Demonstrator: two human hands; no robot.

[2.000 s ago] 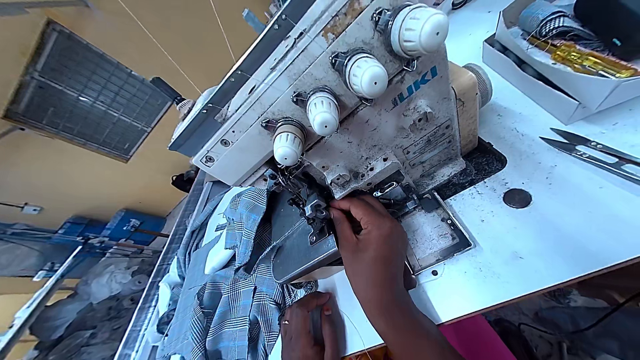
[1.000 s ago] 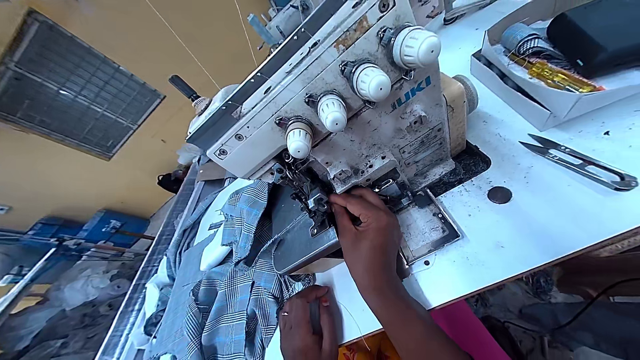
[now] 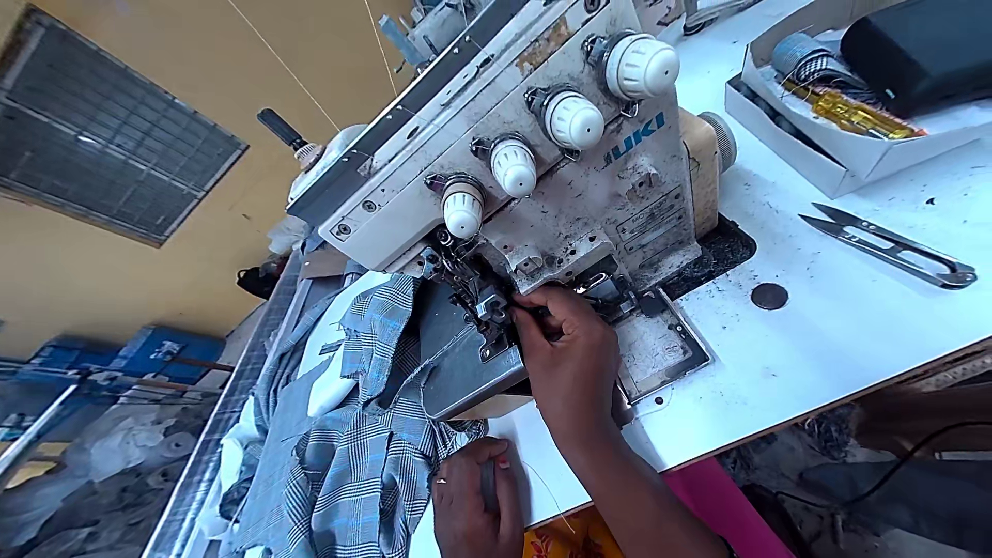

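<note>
A Juki overlock sewing machine [image 3: 542,170] with several white tension dials stands on the white table. The thumb and forefinger of my right hand [image 3: 570,349] pinch together at the needle and presser foot area [image 3: 488,310]; whether they hold a thread or a small part is hidden. My left hand [image 3: 477,496] rests with curled fingers at the table's front edge, beside the checked grey-blue fabric [image 3: 349,465]. Something dark shows between its thumb and fingers, too unclear to name. A thread chain runs from the foot over the machine's dark cloth plate [image 3: 465,372] toward the fabric.
Thread snips [image 3: 891,244] lie on the table at the right. Behind them, a white cardboard box [image 3: 845,167] holds a yellow-handled screwdriver [image 3: 852,112], a fabric roll and a black case [image 3: 922,50]. An open looper cover area [image 3: 659,349] lies right of my right hand.
My right hand stays at the needle area with only small finger movement. My left hand remains near the table edge. The view has shifted slightly.
</note>
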